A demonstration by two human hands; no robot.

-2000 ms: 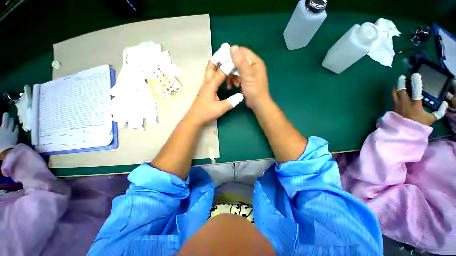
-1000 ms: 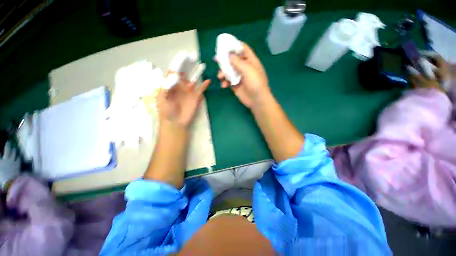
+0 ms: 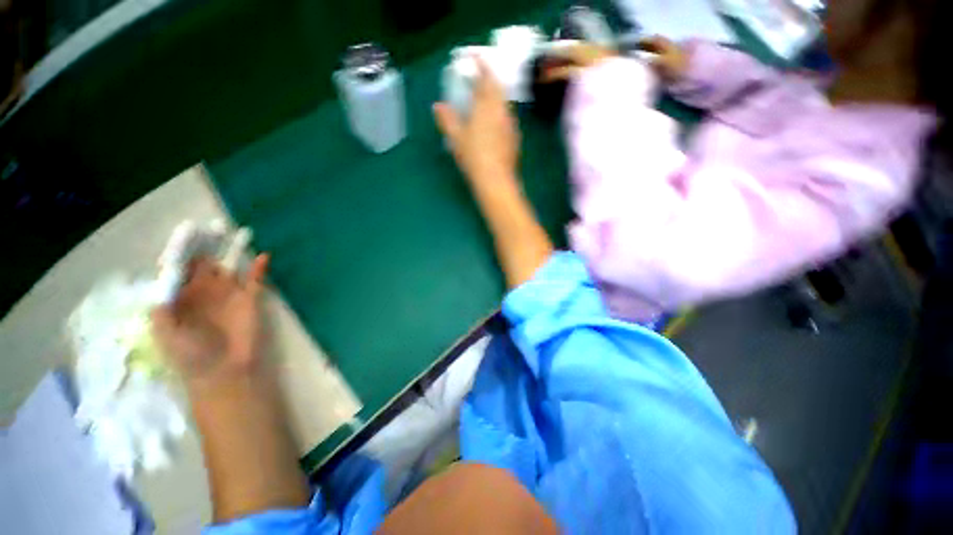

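Note:
The view is blurred. My left hand (image 3: pixel 214 324) is palm up above the white heap (image 3: pixel 110 366) at the left, fingers spread, white cots on the fingertips, nothing seen in it. My right hand (image 3: pixel 484 131) is stretched forward at the top centre, its fingers against a white shape, bottle or cloth; blur hides which, and whether it is gripped. A white bottle with a metal cap (image 3: pixel 373 110) stands upright left of my right hand. A white cloth (image 3: pixel 515 63) lies just right of my right hand's fingertips.
Beige cardboard (image 3: pixel 314 387) lies under the heap on the green bench (image 3: pixel 355 240). A record sheet (image 3: pixel 47 460) is at the lower left. A neighbour in a pink smock (image 3: pixel 669 178) sits close at the right, arms on the bench, beside a dark device.
The view has swung right, so the cardboard and heap sit further left. My right hand has moved from in front of me out to the right-hand bottle area. My left hand stays by the heap.

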